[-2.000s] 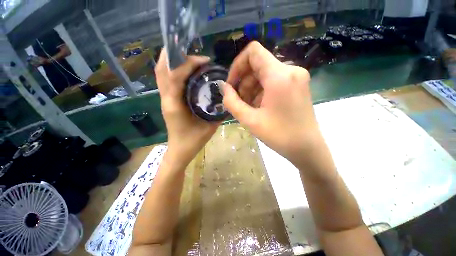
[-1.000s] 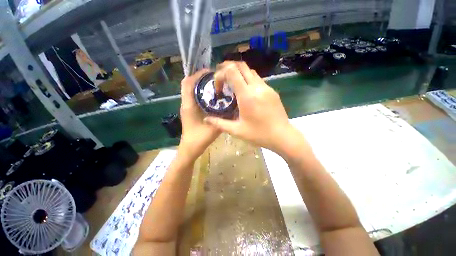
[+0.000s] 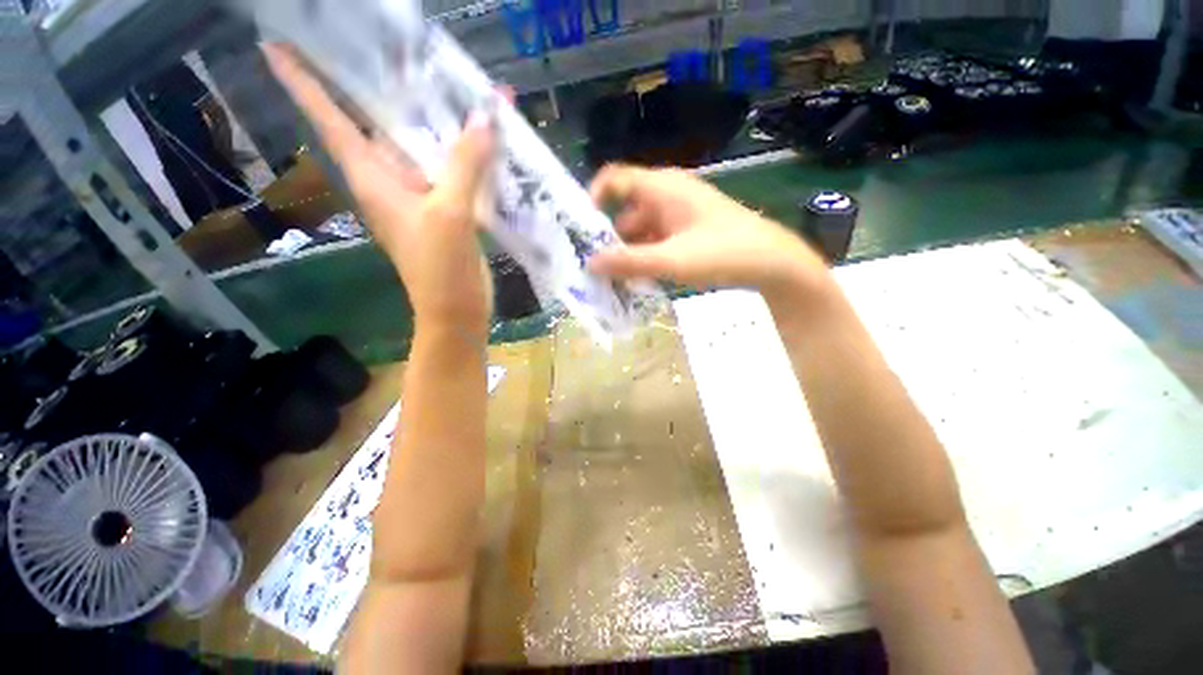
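My left hand (image 3: 429, 218) holds a long white sticker strip (image 3: 534, 198) with dark and blue marks, slanting from upper left down to the centre; the strip is blurred. My right hand (image 3: 693, 235) is at the strip's lower right, thumb and finger at its edge; whether a sticker is between them cannot be told. A black cylindrical housing (image 3: 831, 227) with a pale marked top stands upright on the green conveyor belt, behind and right of my right hand. No housing shows in either hand.
A spare sticker sheet (image 3: 323, 541) lies left, by a small white fan (image 3: 108, 530) and a heap of black housings (image 3: 284, 409). Shiny film (image 3: 620, 501) covers the bench centre. A white board (image 3: 976, 435) lies right. More housings (image 3: 924, 106) stand behind the belt.
The housing is out of my hands; one now stands on the belt at right. The strip has swung down across the front of my left hand, and my right hand has moved to its edge.
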